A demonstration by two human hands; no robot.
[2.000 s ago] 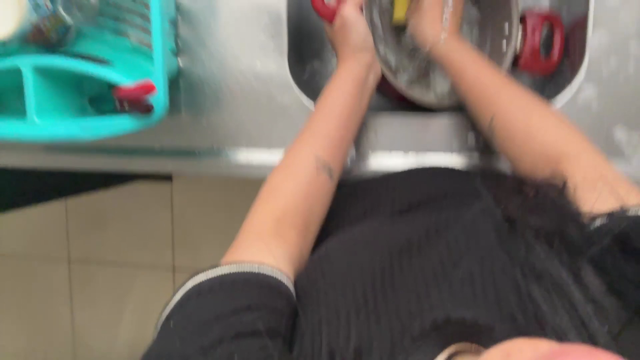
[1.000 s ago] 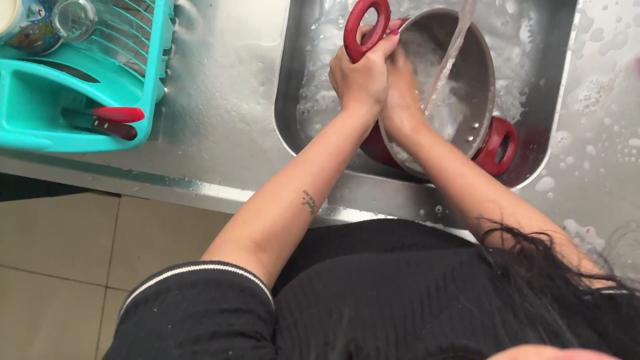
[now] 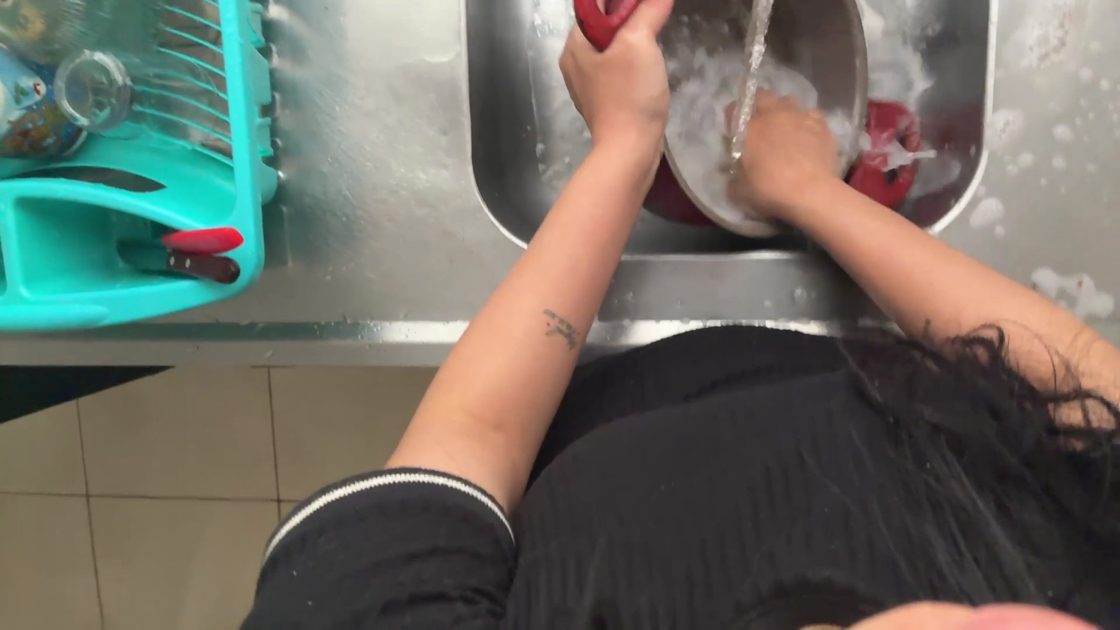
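Observation:
A metal cooking pot (image 3: 850, 52) with red side handles is tilted in the steel sink. My left hand (image 3: 623, 83) is closed around its left red handle (image 3: 602, 22), near the top edge of the view. Inside the pot, my right hand (image 3: 783, 153) lies among white suds (image 3: 700, 105); its fingertips are blurred and partly hidden by foam. A stream of water (image 3: 751, 74) falls into the pot beside that hand. The other red handle (image 3: 885, 156) stands at the pot's right, with some foam on it.
The sink's steel rim (image 3: 987, 105) surrounds the pot. At the left, a turquoise dish rack (image 3: 249, 175) holds a clear glass or jar (image 3: 93, 91) and red-handled and dark-handled utensils (image 3: 203, 266). Suds dot the steel counter (image 3: 1046, 157) on the right.
My right hand has moved away from my left hand, deeper into the pot. The yellow thing seen near it two seconds ago is not visible now. The left hand keeps its hold on the handle.

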